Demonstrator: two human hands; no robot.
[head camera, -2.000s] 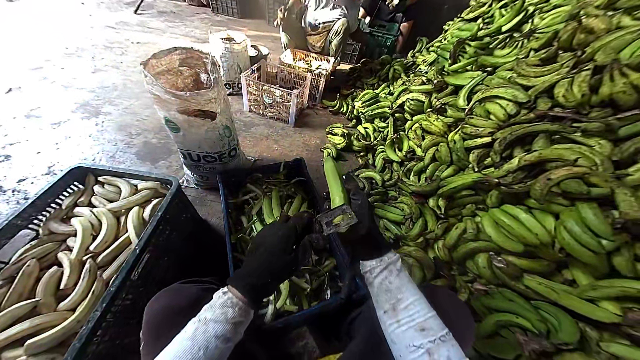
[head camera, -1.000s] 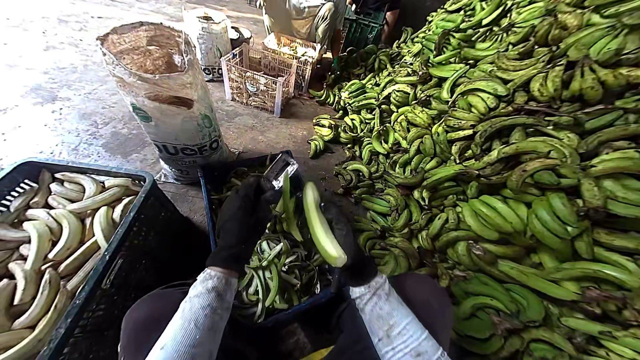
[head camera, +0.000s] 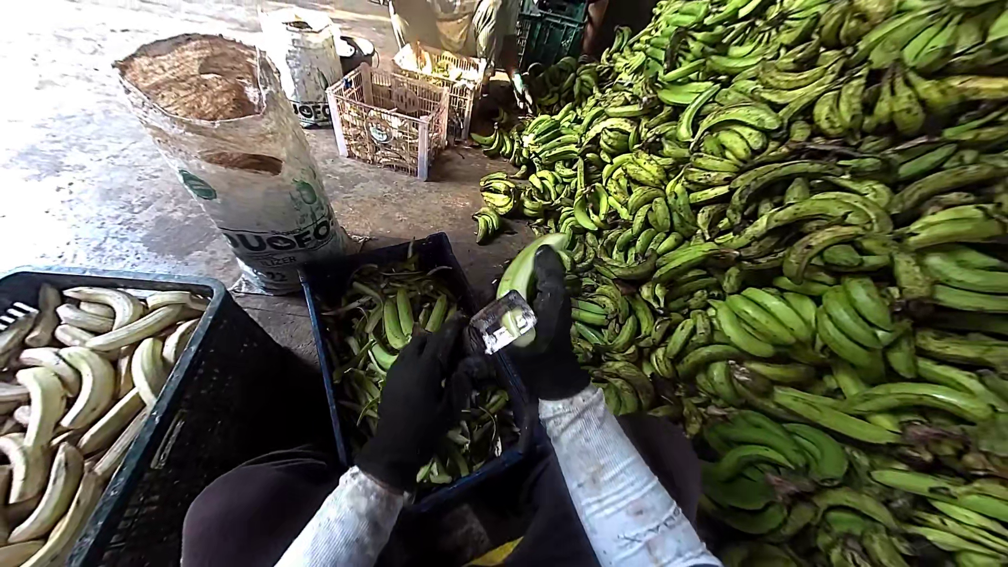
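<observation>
My right hand (head camera: 554, 339), in a black glove, holds a green plantain (head camera: 520, 276) upright above the right rim of a blue crate (head camera: 321, 335). My left hand (head camera: 417, 394), gloved in black too, is closed on the dark handle end of a small metal peeling tool (head camera: 504, 322). The tool's flat bright head lies across the lower part of the plantain. Below my hands the blue crate holds green plantain peels (head camera: 394, 315). At the left, peeled plantains (head camera: 94, 370) fill a black plastic crate (head camera: 213, 370).
A large heap of green plantains (head camera: 772, 315) rises along the right. Beyond the blue crate stands a full woven sack (head camera: 252, 181). Farther back are a second sack (head camera: 303, 67), a slatted crate (head camera: 390, 122), a dark green crate (head camera: 551, 31) and part of a seated person (head camera: 445, 24).
The plantain and the tool were apart a second ago; now the tool lies against the plantain. My right hand has risen with the plantain, and my left hand has come toward it.
</observation>
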